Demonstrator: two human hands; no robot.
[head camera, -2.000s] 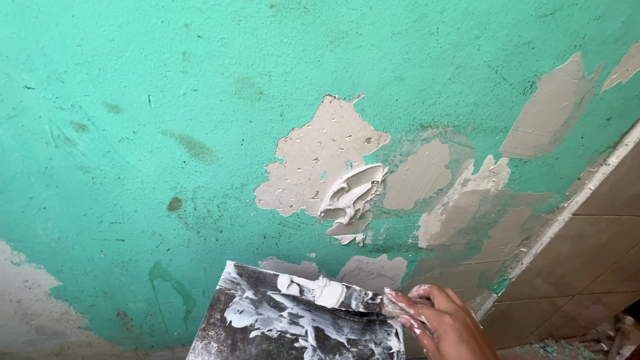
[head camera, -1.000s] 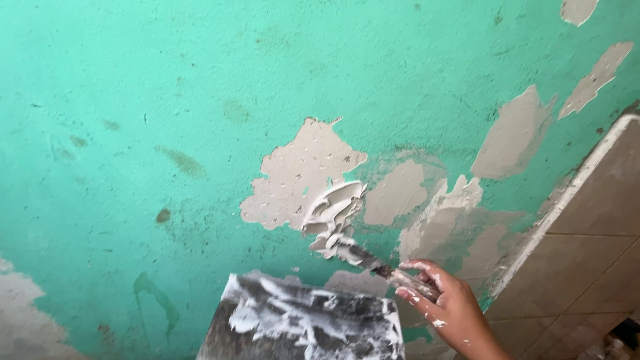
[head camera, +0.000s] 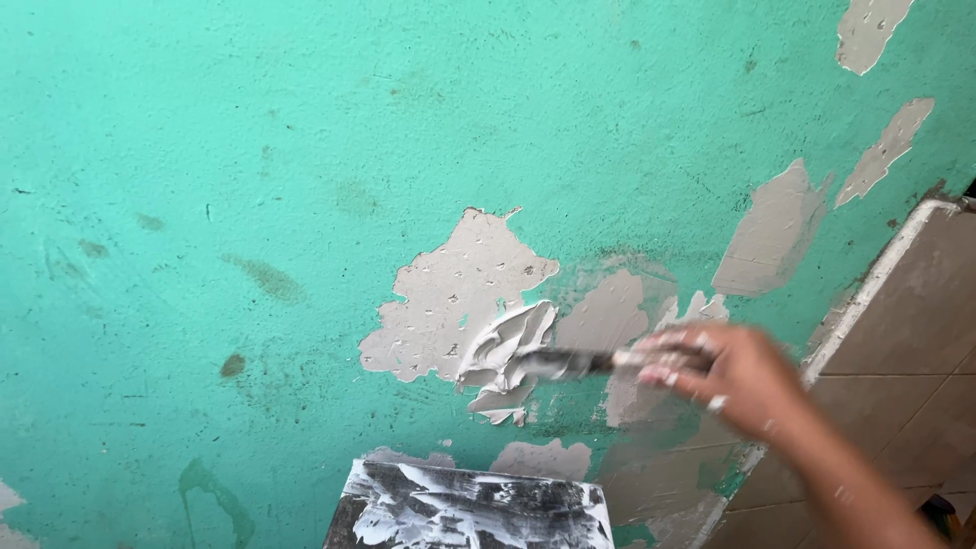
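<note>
My right hand (head camera: 709, 366), flecked with white filler, grips a putty knife (head camera: 572, 361), whose blade end is blurred against a thick lump of white filler (head camera: 507, 347) on the green painted wall (head camera: 305, 152). That lump overlaps the lower right edge of a bare, pitted grey patch (head camera: 465, 282). Below, at the bottom edge, is a dark flat board (head camera: 488, 507) smeared with white filler. Whatever holds the board is out of frame, and my left hand is not seen.
Several smooth grey patches, one of them large (head camera: 770, 236), mark the wall on the right. Brown wall tiles (head camera: 892, 305) with a rough white top edge (head camera: 862, 293) slant across the lower right. A dark object (head camera: 938, 507) lies in the bottom right corner.
My right hand with the putty knife was over the board two seconds ago, then moved up to the filler on the wall. It is now higher beside that lump.
</note>
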